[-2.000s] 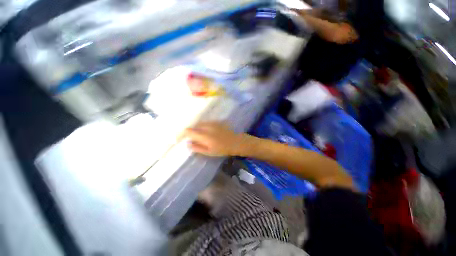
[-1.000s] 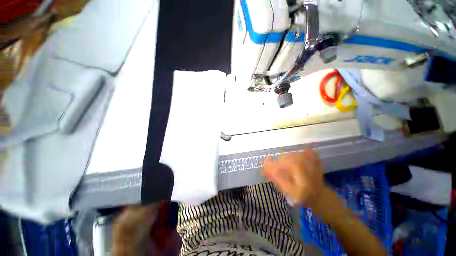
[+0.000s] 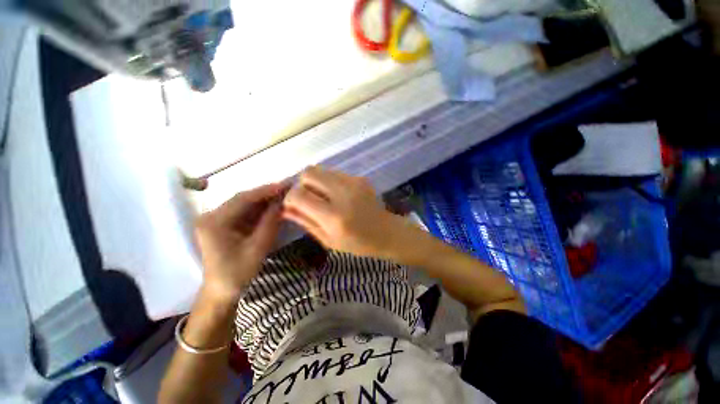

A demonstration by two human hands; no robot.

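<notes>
My left hand (image 3: pixel 237 237) and my right hand (image 3: pixel 335 207) meet at the table's front edge, above the striped clothing. Their fingertips are close together; whether something small is pinched between them cannot be told. The white panel (image 3: pixel 130 197) lies left of my left hand, beside the dark panel (image 3: pixel 71 166), which hangs to the front edge. The sewing machine head (image 3: pixel 150 35) is at upper left, blurred, with the grey ribbed knob (image 3: pixel 200 75) under it. The needle itself cannot be made out.
Scissors with red and yellow handles (image 3: pixel 388 31) lie on the table beside a light blue-grey fabric strip (image 3: pixel 454 55). A small dark block (image 3: pixel 575 39) is at the right end. A blue crate (image 3: pixel 545 252) stands below, with a white and dark piece (image 3: pixel 616 148) on it.
The view has shifted right and tilted. My left hand has risen from below the table edge, and my two hands have come together. The scissors and strip remain on the table.
</notes>
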